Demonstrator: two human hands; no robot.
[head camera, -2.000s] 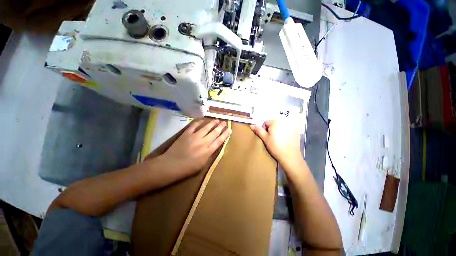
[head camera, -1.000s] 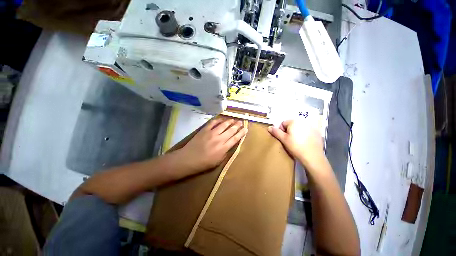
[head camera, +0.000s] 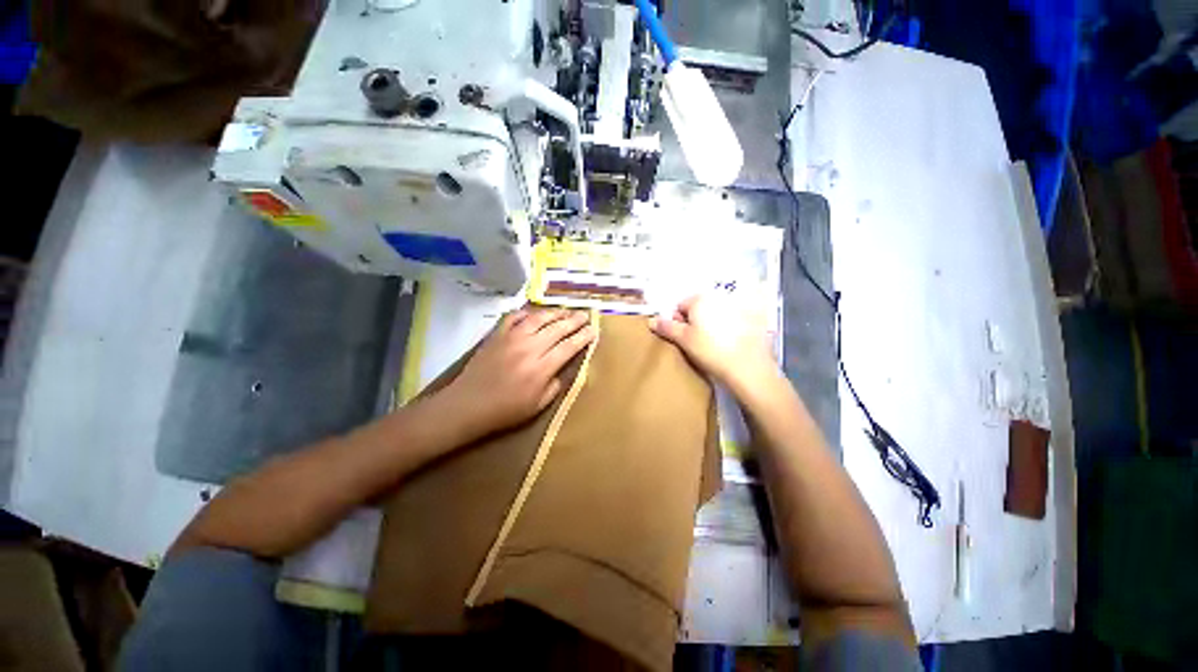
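Note:
A brown bag body (head camera: 618, 446) lies on the machine table, its far end at the clamp frame (head camera: 631, 310). A pale binding strip (head camera: 532, 473) runs down it. A dark red-brown strip (head camera: 598, 292) shows in the frame's slot. My left hand (head camera: 523, 365) lies flat on the body, left of the binding strip, fingertips at the frame. My right hand (head camera: 716, 339) is at the body's far right corner, thumb and finger near the frame; whether it pinches the cloth is unclear. The white machine head (head camera: 407, 197) stands just beyond my left hand.
Metal plates lie left (head camera: 283, 355) and right (head camera: 808, 250) of the work. A black cable (head camera: 854, 381) ends in a dark bundle on the right. A small brown patch (head camera: 1027, 469) lies at the right edge beside a thin tool (head camera: 960, 538). Brown cloth (head camera: 158, 66) is behind left.
The view has shifted, showing more of the body's near end, now folded and hanging over the table edge. Parts above the frame look changed, with more yellow showing. Both hands keep their places on the body.

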